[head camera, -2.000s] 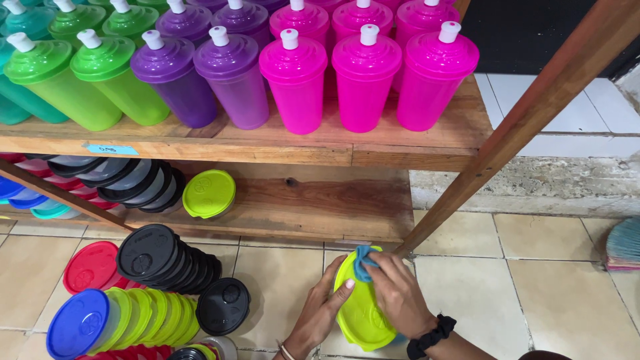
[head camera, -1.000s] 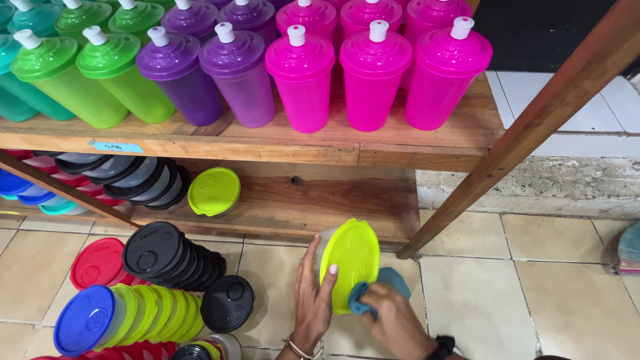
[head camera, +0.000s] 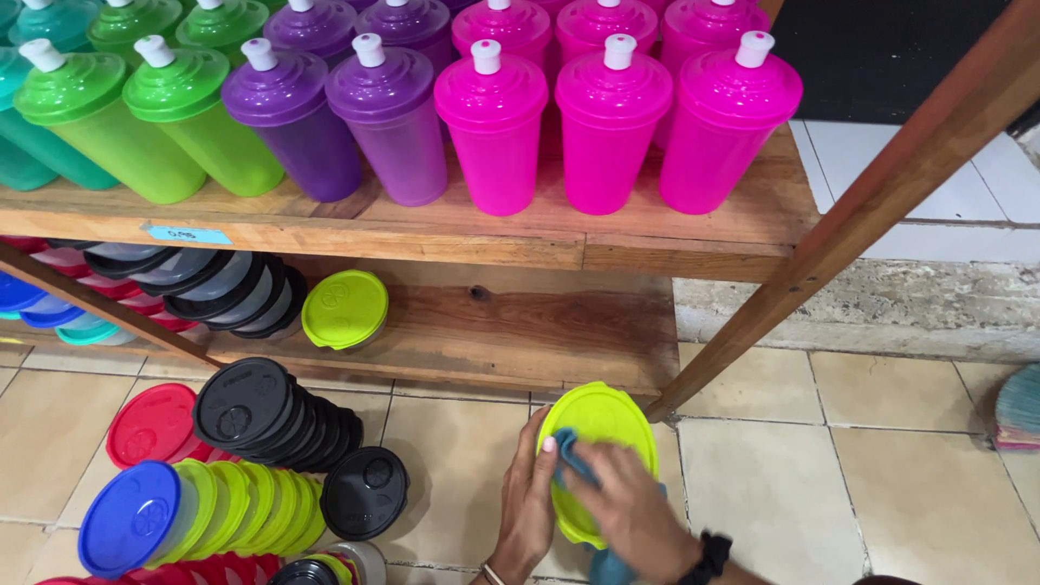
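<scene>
A round plastic container with a lime-yellow lid (head camera: 605, 406) is held above the tiled floor, its lid facing me. My left hand (head camera: 524, 496) grips its left edge, thumb on the rim. My right hand (head camera: 630, 504), blurred and wearing a black band at the wrist, presses a blue cloth (head camera: 575, 459) on the lid; more of the cloth hangs below. Another lime-lidded container (head camera: 345, 309) sits on the lower wooden shelf (head camera: 487, 325), beside stacked black-lidded containers (head camera: 236, 292).
Pink bottles (head camera: 613, 130), purple bottles (head camera: 390, 130) and green bottles (head camera: 199, 114) line the upper shelf. Stacks with black lids (head camera: 244, 402), lime lids (head camera: 244, 504) and a blue lid (head camera: 130, 516) lie on the floor at left. A slanting wooden post (head camera: 853, 203) stands at right.
Since one second ago, my right hand with the cloth has moved up from the lid's lower right edge onto its face. My left hand still holds the container.
</scene>
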